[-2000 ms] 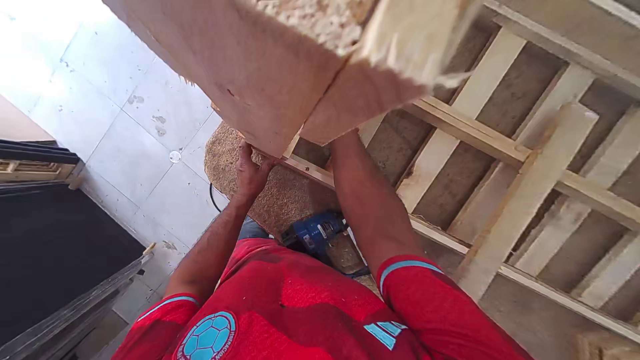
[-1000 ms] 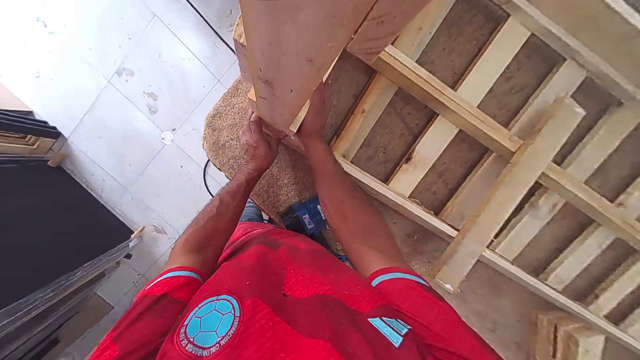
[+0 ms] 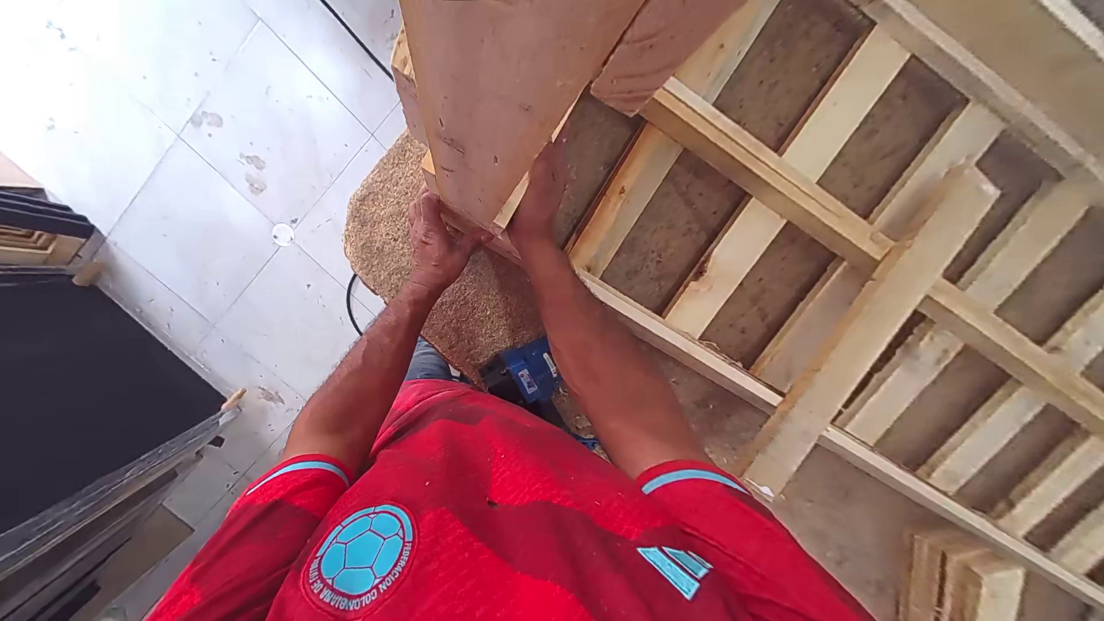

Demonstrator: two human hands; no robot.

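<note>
A stack of wooden boards (image 3: 509, 95) rises toward the camera at the top centre, its near ends close together. At its lower left edge, my left hand (image 3: 437, 246) has its fingers curled around the wood. My right hand (image 3: 539, 198) holds the right side of the same stack, its fingers partly hidden behind the boards. Below both hands lies a mound of sawdust (image 3: 388, 220). A blue power tool (image 3: 526, 371) sits near my body, partly hidden by my right forearm.
A slatted wooden frame (image 3: 759, 172) fills the right side, with a loose short board (image 3: 880, 328) across it. Cut wood blocks (image 3: 962, 578) stand at the lower right. Dark panels (image 3: 86, 388) are at the left over the tiled floor (image 3: 216, 172). A black cable (image 3: 354, 34) runs along the top.
The boards' near ends have swung left and lower in view, and both hands have moved left with them. The view has shifted slightly.
</note>
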